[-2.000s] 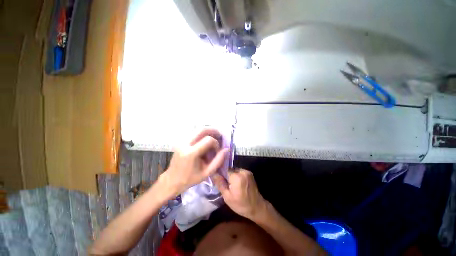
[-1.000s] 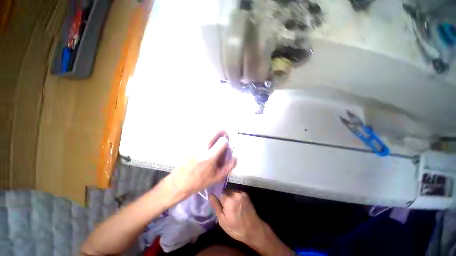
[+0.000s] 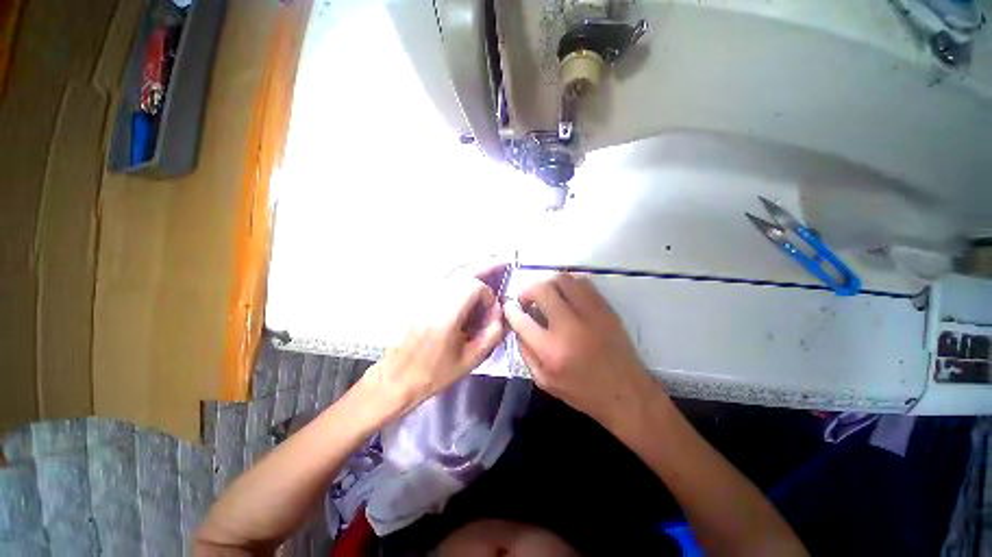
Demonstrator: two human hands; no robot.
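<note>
My left hand (image 3: 446, 332) and my right hand (image 3: 566, 332) meet at the front edge of the white machine table (image 3: 751, 332). Both pinch the edge of a pale lilac satiny fabric piece (image 3: 446, 423) between thumb and fingers. The fabric hangs from the hands over the table edge, down toward the lap. Its upper part by the fingertips is bleached by the lamp and partly covered by the fingers. The presser foot and needle area (image 3: 555, 194) is above and slightly right of the hands, apart from them.
Blue-handled thread snips (image 3: 810, 252) lie right of the needle, blades open. A grey tray (image 3: 174, 114) with red and blue items stands on cardboard (image 3: 141, 283) at left. The sewing machine head (image 3: 707, 82) fills the top. A control panel (image 3: 963, 354) is at far right.
My right hand has moved up from below the table edge to the fabric beside my left hand. The lilac cloth hangs more spread below them. The camera view has shifted.
</note>
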